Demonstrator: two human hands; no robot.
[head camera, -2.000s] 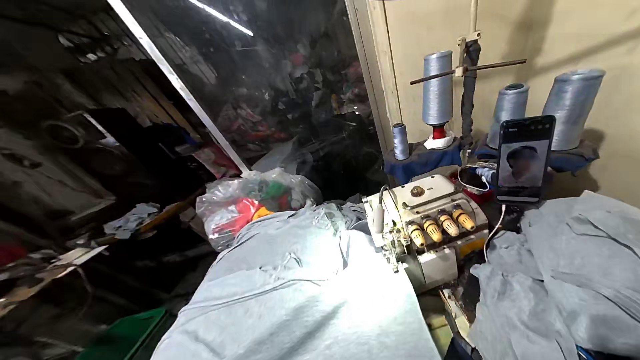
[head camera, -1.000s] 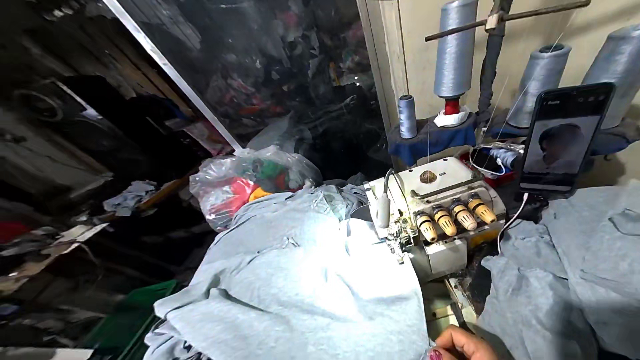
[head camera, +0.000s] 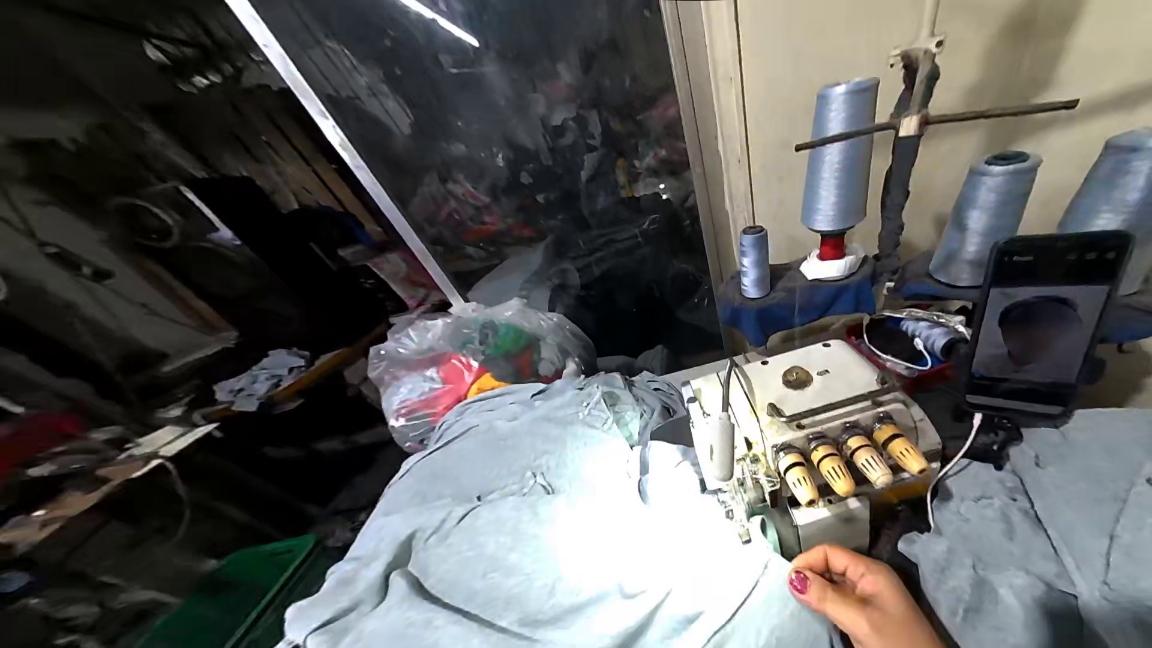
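Light grey-blue knit fabric (head camera: 504, 540) lies spread in front of and left of an overlock sewing machine (head camera: 810, 396), brightly lit near the presser foot. At the lower right, my right hand (head camera: 855, 594) pinches the fabric's edge between thumb and index finger, just below the machine's front corner. Dark pink polish shows on the thumbnail. Several yellow tension dials (head camera: 832, 464) line the machine's front. My left hand is not in the frame.
A clear plastic bag (head camera: 405, 387) with coloured scraps is behind the fabric. A phone (head camera: 1044, 324) stands right of the machine, before thread cones (head camera: 985, 216). More grey fabric (head camera: 1035, 504) lies at the right. A green crate (head camera: 234, 594) sits low at the left.
No hand shows two seconds ago; my right hand came in at the bottom edge one second ago and now reaches further up, at the fabric's edge. The fabric's left part has shifted and creased.
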